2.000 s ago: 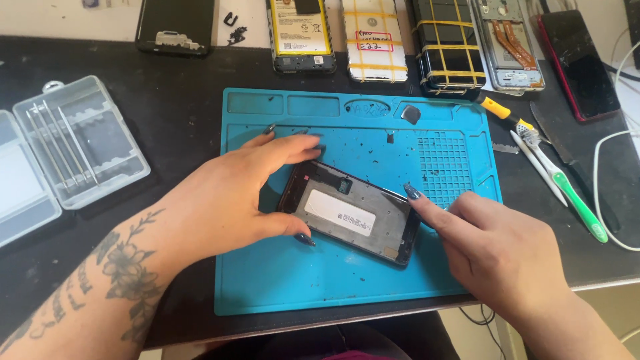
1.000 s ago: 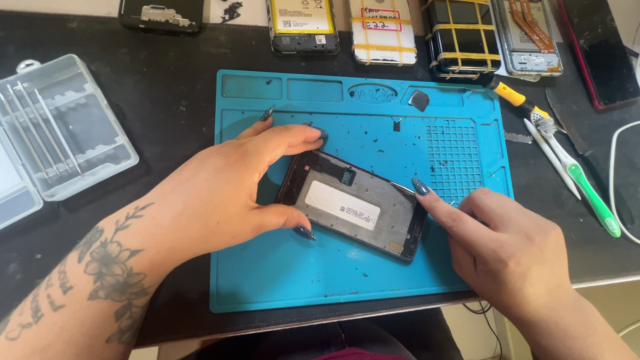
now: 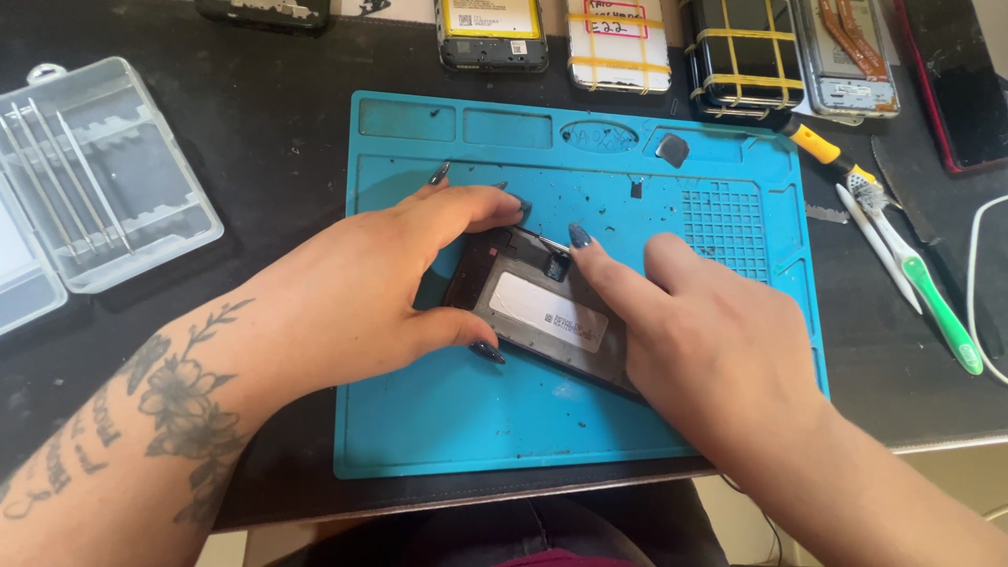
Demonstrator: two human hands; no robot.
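Observation:
A phone frame (image 3: 488, 331) with a grey metal inner plate lies tilted on the blue silicone repair mat (image 3: 441, 417). My left hand (image 3: 378, 276) grips its left end, fingers at the upper edge and thumb at the lower edge. My right hand (image 3: 701, 315) covers the right end and holds a thin metal tool (image 3: 551, 243), its tip at the upper edge near a small dark opening (image 3: 557, 266). A white label (image 3: 549, 310) bearing print is on the plate. The tool's handle end is hidden by my right hand.
Left, an open clear plastic case (image 3: 181, 189) holds several thin metal tools (image 3: 63, 173). Several phones, among them a white one bound with rubber bands (image 3: 618, 47), line the back. Right lie a green-and-white toothbrush (image 3: 937, 307), a white stick (image 3: 878, 248) and a knife (image 3: 913, 205). Dark crumbs dot the mat.
My right hand has moved left along the phone frame's upper edge, from near its right corner to beside the dark opening. My left hand still holds the left end.

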